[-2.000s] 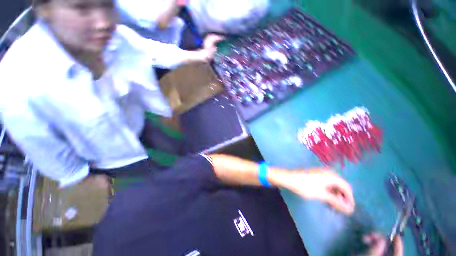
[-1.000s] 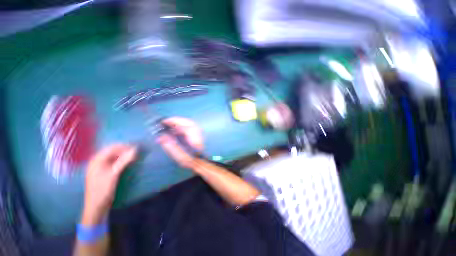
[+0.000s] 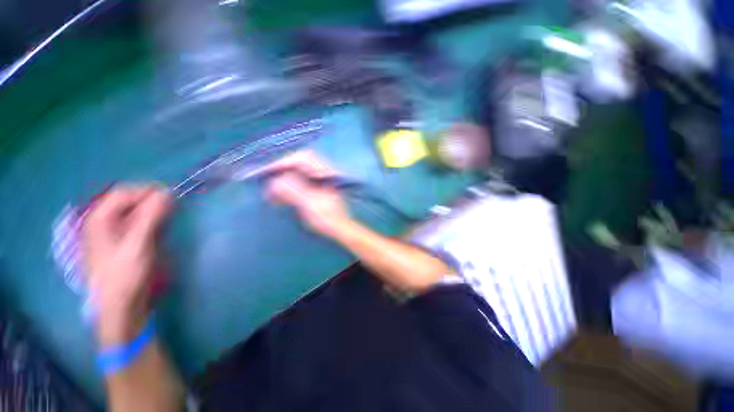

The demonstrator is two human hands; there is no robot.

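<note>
The view is blurred. My left hand [image 3: 125,241], with a blue wristband [image 3: 126,351], is over the pile of red lead wires [image 3: 71,241] and hides most of it; whether it pinches a wire cannot be told. My right hand [image 3: 310,193] is at the middle of the green bench, closed on a thin soldering iron [image 3: 261,169] whose shaft points left. The iron's tip is by the curved row of small dark components [image 3: 241,150]; touching cannot be told.
A yellow sponge [image 3: 402,149] and a round roll [image 3: 461,148] lie right of my right hand. A clear fume hood [image 3: 213,84] overhangs the back. White stacked trays [image 3: 503,265] stand at the near right edge. A person's pale sleeve [image 3: 676,298] shows at far right.
The view has swung from the neighbouring person and large tray to the bench. Since the last earlier frame my left hand has moved left over the wires, and my right hand up to the component row.
</note>
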